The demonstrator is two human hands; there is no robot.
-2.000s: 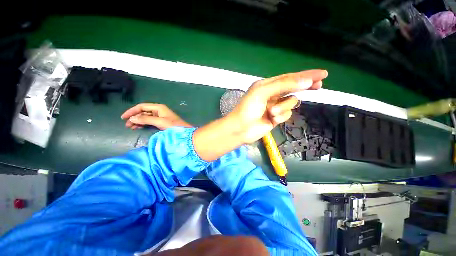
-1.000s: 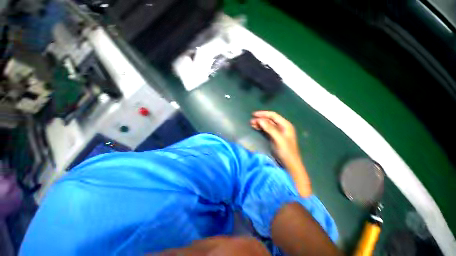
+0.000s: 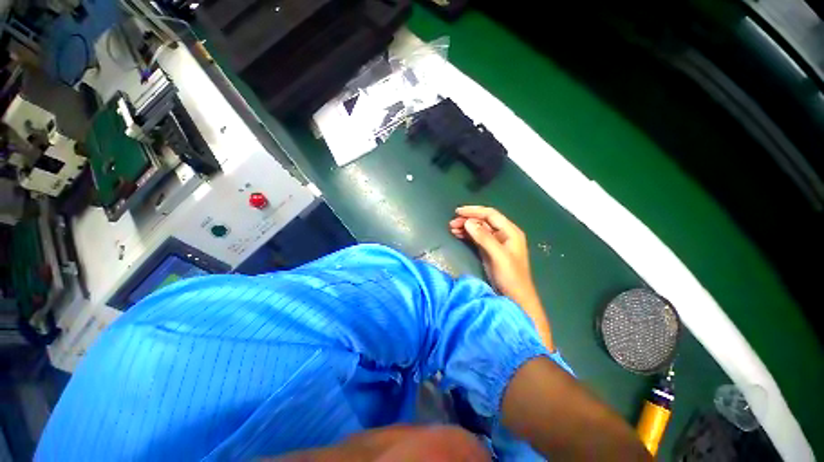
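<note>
My right hand (image 3: 502, 250) rests over the green mat (image 3: 569, 289) near the middle, its fingers loosely curled and slightly apart; I see nothing in it. My left sleeve crosses in front, and its bare forearm runs down to the right and is cut off by the bottom edge, so my left hand is out of the picture. A round grey mesh-like dish (image 3: 640, 330) lies to the right. The yellow-orange handle of the electric screwdriver (image 3: 654, 424) lies just below it, partly cut off.
Black molded parts (image 3: 459, 144) and a plastic bag with a white sheet (image 3: 366, 113) lie beyond my right hand. A black tray (image 3: 298, 45) is at the top. A clear round lid (image 3: 739, 406) and dark parts are at lower right. A white control-panel machine (image 3: 271, 185) stands left.
The view has turned left, bringing the machine into sight. My left hand, earlier raised above the screwdriver, has left the picture. My right hand stays over the mat.
</note>
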